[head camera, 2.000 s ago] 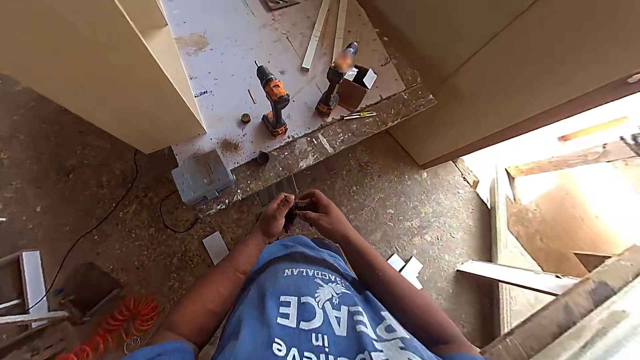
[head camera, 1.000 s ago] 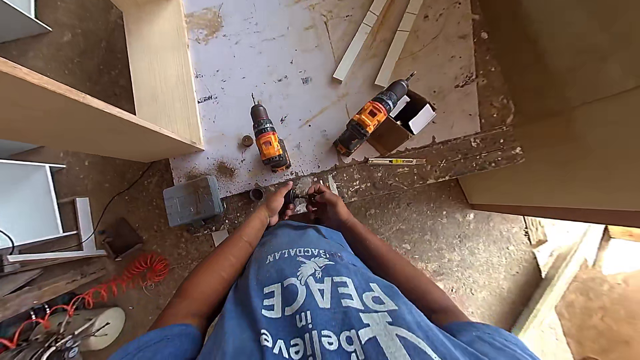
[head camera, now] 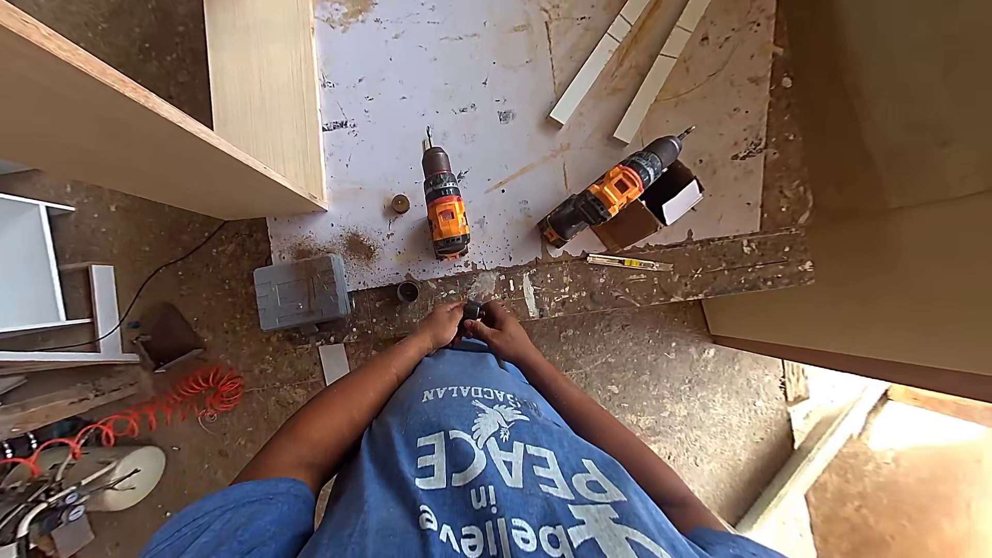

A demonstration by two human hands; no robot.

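At the near edge of the workbench, my left hand (head camera: 442,325) and my right hand (head camera: 500,332) meet in front of the blue shirt. Between them they hold a small dark cylindrical part (head camera: 472,311), mostly covered by fingers; its exact kind cannot be told. Beyond the hands a cordless drill (head camera: 448,221) lies on the white board, bit pointing away. A second cordless drill (head camera: 612,190) lies to the right, against an open small cardboard box (head camera: 639,221). A dark round cup-like piece (head camera: 408,291) sits just left of my hands, and a small round wooden plug (head camera: 400,204) lies farther off.
A grey plastic case (head camera: 302,292) sits at the bench's left corner. A yellow utility knife (head camera: 629,263) lies near the right edge. White strips (head camera: 601,62) lie at the back. Wooden panels (head camera: 155,124) flank the left; a cabinet panel (head camera: 868,310) stands right. A red coiled hose (head camera: 209,391) lies lower left.
The view has shifted nearer over the bench. Both hands stay together around the small dark part. The drills and box have not plainly moved on the board.
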